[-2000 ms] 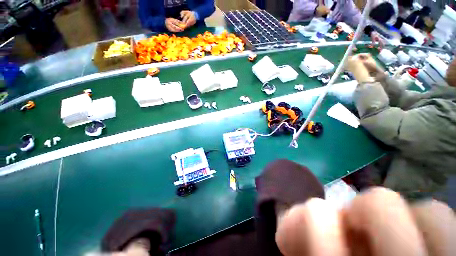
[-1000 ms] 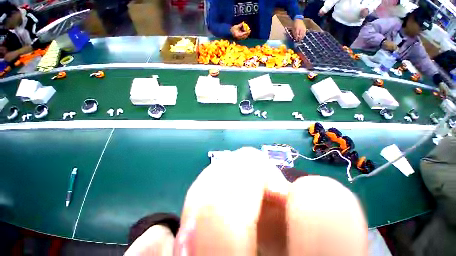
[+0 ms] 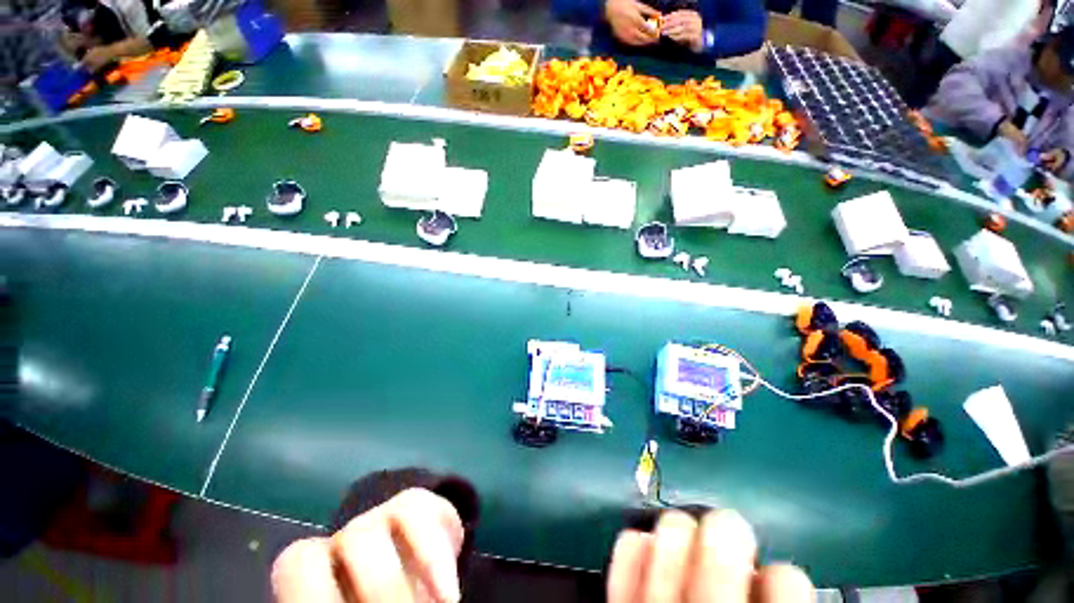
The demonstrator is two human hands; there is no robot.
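My left hand (image 3: pixel 375 551) and my right hand (image 3: pixel 707 558) are at the bottom edge, partly cut off, apart, with fingers curled and dark cuffs behind them. Whether they hold anything is hidden. Beyond them on the green worktop stand two white-blue earbud testers, the left one (image 3: pixel 568 379) and the right one (image 3: pixel 700 375), with lit screens. Black test cradles sit at their front edges, on the left (image 3: pixel 536 433) and right (image 3: pixel 696 432). A yellow-white cable tag (image 3: pixel 645 466) on a black lead lies below the right tester. Neither hand touches a tester.
A teal pen (image 3: pixel 213 378) lies left. Orange-and-black round pieces (image 3: pixel 857 359), a white cable (image 3: pixel 892 454) and a paper slip (image 3: pixel 996 425) are right. Beyond the white rail, the green belt (image 3: pixel 342 177) carries white boxes, cases and earbuds. A person's hands (image 3: pixel 655 24) are across the belt.
The view has shifted. My right hand, earlier large and close to the camera in front of the testers, is now lower and smaller, and both testers show fully. My left hand shows more.
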